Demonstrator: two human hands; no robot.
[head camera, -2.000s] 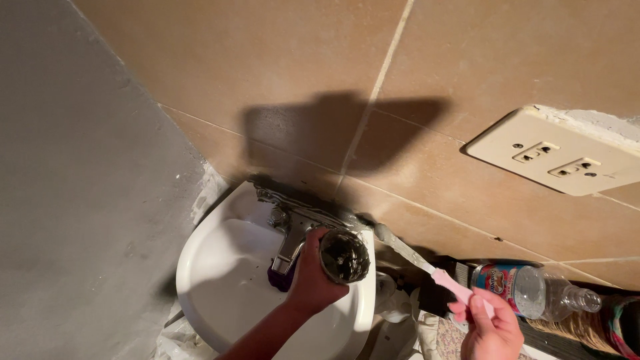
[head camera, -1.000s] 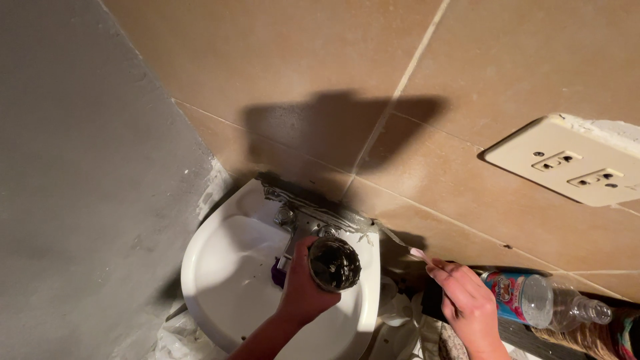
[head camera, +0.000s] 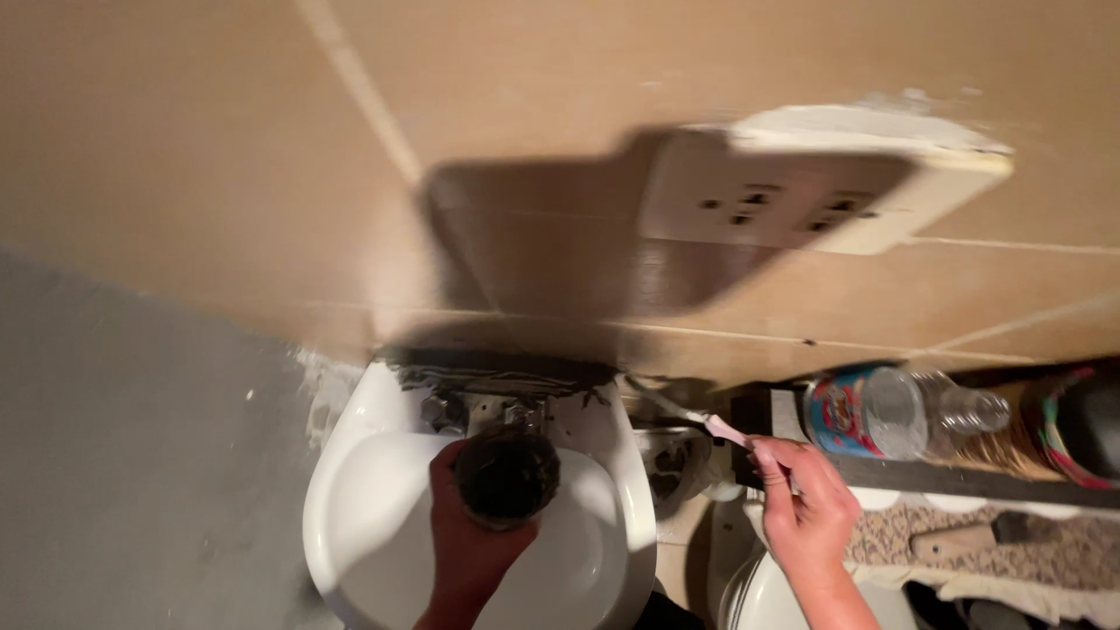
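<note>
My left hand (head camera: 477, 556) holds a round container (head camera: 507, 477) with dark contents over the basin of a white sink (head camera: 643, 525). My right hand (head camera: 805, 499) grips the pink handle of a knife-like spreading tool (head camera: 728, 430). The tool's thin metal blade reaches to the sink's back right corner, close to the wall. Dark paste (head camera: 507, 376) is smeared along the sink's back edge where it meets the tiled wall. Behind the container, the faucet (head camera: 525, 416) is partly hidden.
An outlet plate (head camera: 875, 236) is on the tiled wall, partly in shadow. A clear plastic bottle (head camera: 901, 411) lies on a dark shelf at the right. Below it, a wooden-handled tool (head camera: 954, 542) rests on patterned cloth. A grey wall (head camera: 131, 455) stands at the left.
The view has swung to the right, showing more of the shelf and cloth. The container stays in my left hand and the pink-handled tool in my right.
</note>
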